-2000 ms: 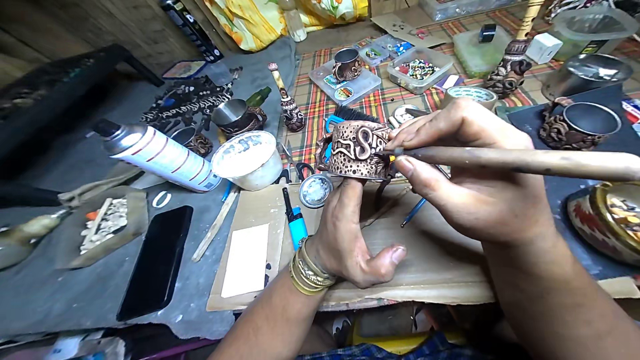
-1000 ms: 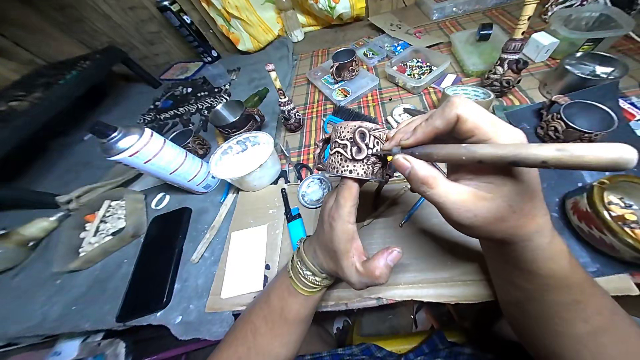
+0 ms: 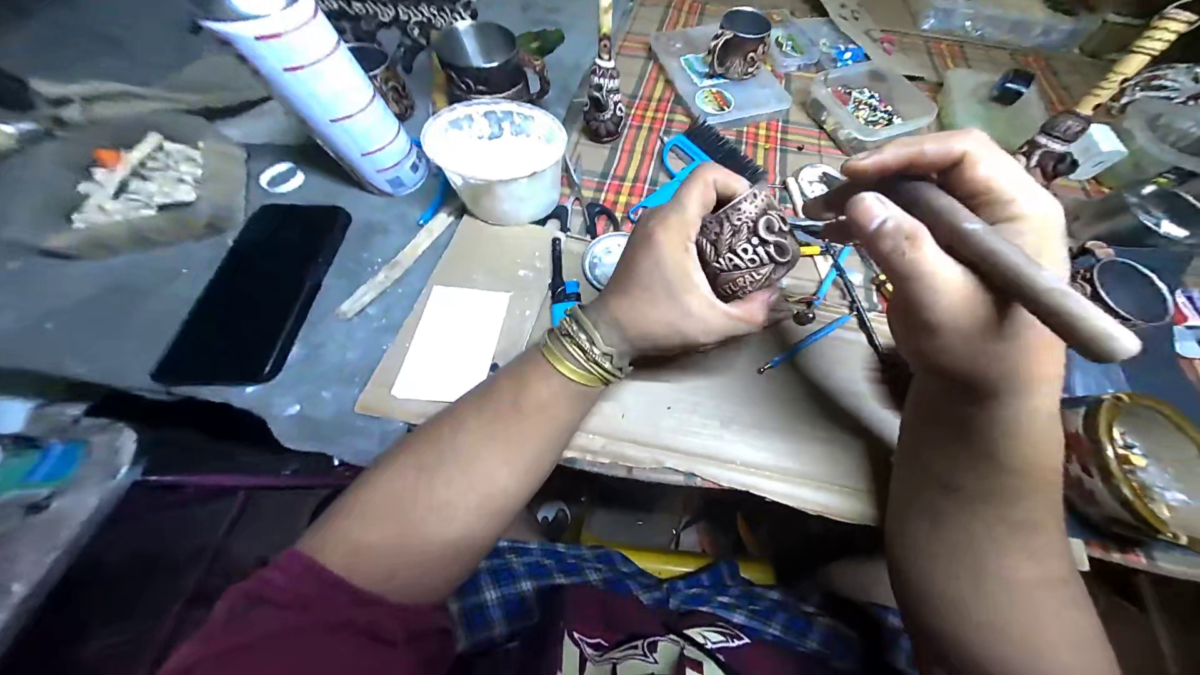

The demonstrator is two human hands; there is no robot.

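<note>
My left hand (image 3: 675, 267) wraps round a brown carved mug (image 3: 745, 246) with raised lettering and leaf-like relief, tilted above the cardboard sheet (image 3: 694, 412). Gold bangles circle that wrist. In my right hand (image 3: 956, 253) is a tool with a thick wooden handle (image 3: 1017, 262), held just to the right of the mug; its tip is blurred, and whether it touches the mug I cannot tell. Behind the mug lies a blue-handled brush (image 3: 689, 159) with dark bristles. Blue thin tools (image 3: 806, 343) rest on the cardboard under and beside my hands.
A white plastic tub (image 3: 495, 169), a spray can (image 3: 323, 94) and a black phone (image 3: 253, 292) stand or lie to the left. At the back are a bead box (image 3: 867, 108) and another carved mug (image 3: 739, 45). A decorated round container (image 3: 1134, 459) sits at the right edge.
The mug has been turned and tilted in my left hand, so raised lettering now faces me. My right hand has drawn the tool back from the carved surface. The view has shifted.
</note>
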